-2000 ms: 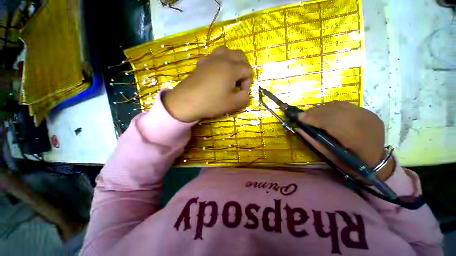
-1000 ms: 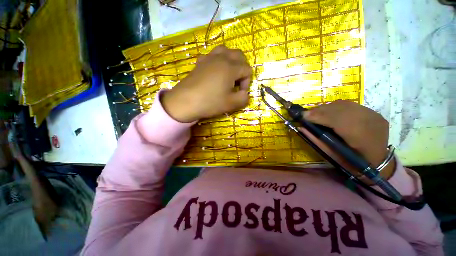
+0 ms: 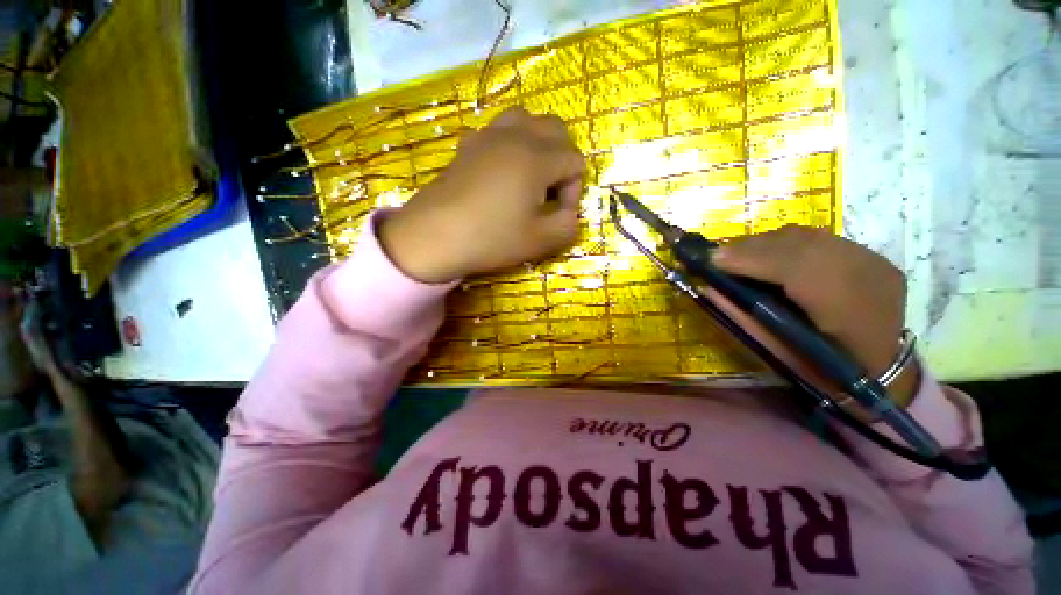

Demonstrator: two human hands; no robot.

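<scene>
A shiny yellow circuit panel (image 3: 698, 81) with a dark grid lies in front of me. Thin red-brown lead wires (image 3: 500, 342) lie in rows over its left part. My left hand (image 3: 500, 198) rests curled on the panel; its fingers are pinched together, and whether a wire is between them is hidden. My right hand (image 3: 820, 285) holds a dark soldering iron (image 3: 756, 305) like a pen. A thin curved feed tube (image 3: 652, 258) runs alongside it. The iron's tip is just right of my left fingertips, near the panel; contact cannot be told.
Stacked yellow sheets (image 3: 122, 128) lie on a blue tray (image 3: 186, 223) at the left. A dark mat (image 3: 285, 221) lies at the panel's left edge. A few loose wires (image 3: 396, 12) lie beyond the panel on the white bench top (image 3: 954, 174). Another person's arm (image 3: 82, 436) shows at lower left.
The iron's tip has shifted slightly up and away from me. My left hand has stayed in place. The other person's arm at lower left has moved up since the earliest frame.
</scene>
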